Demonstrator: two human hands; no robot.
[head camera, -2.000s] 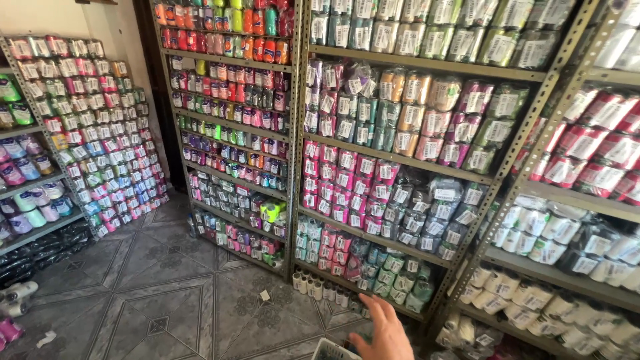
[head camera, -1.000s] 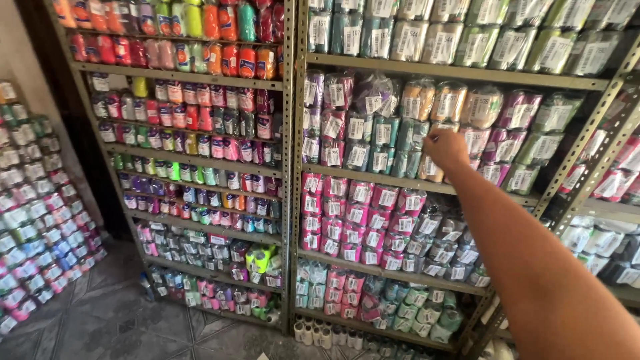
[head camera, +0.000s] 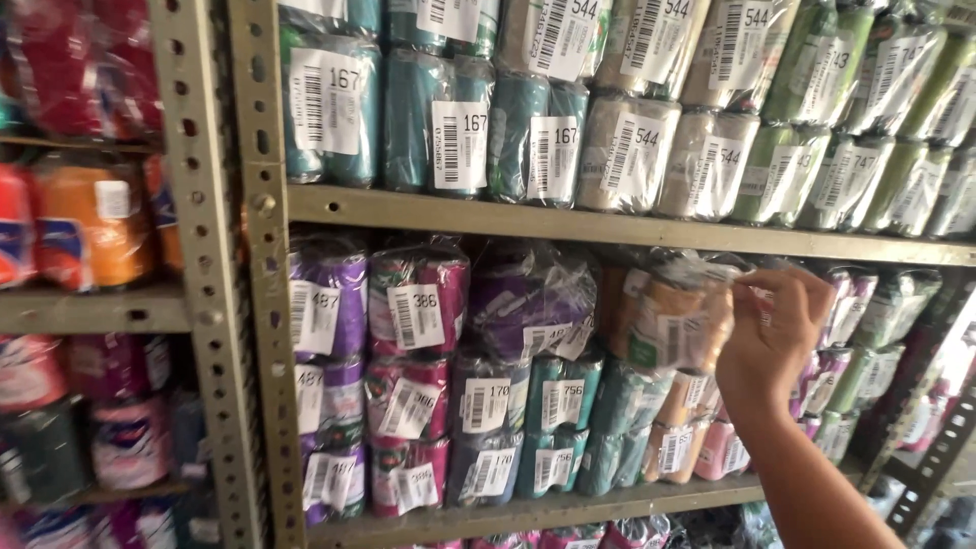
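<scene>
My right hand (head camera: 774, 343) reaches in from the lower right and pinches the clear plastic wrap of a pack of orange thread spools (head camera: 675, 324). The pack is tilted and slightly blurred, above the stacked packs of the middle shelf. Just left of it lies a pack of purple spools (head camera: 526, 301) in loose clear plastic. Below are packs of teal spools (head camera: 563, 396) and more orange spools (head camera: 675, 450). My left hand is out of view.
A perforated metal upright (head camera: 263, 305) stands left of this shelf bay. The shelf edge above (head camera: 610, 229) runs close over the hand and carries teal, beige and green packs. The lower shelf edge (head camera: 534, 515) supports the stacks. Another rack (head camera: 91, 313) with spools is at the left.
The view has moved much closer to the shelves. My right hand, at the orange packs one second ago, now has one pack by its plastic, tilted above the stacks.
</scene>
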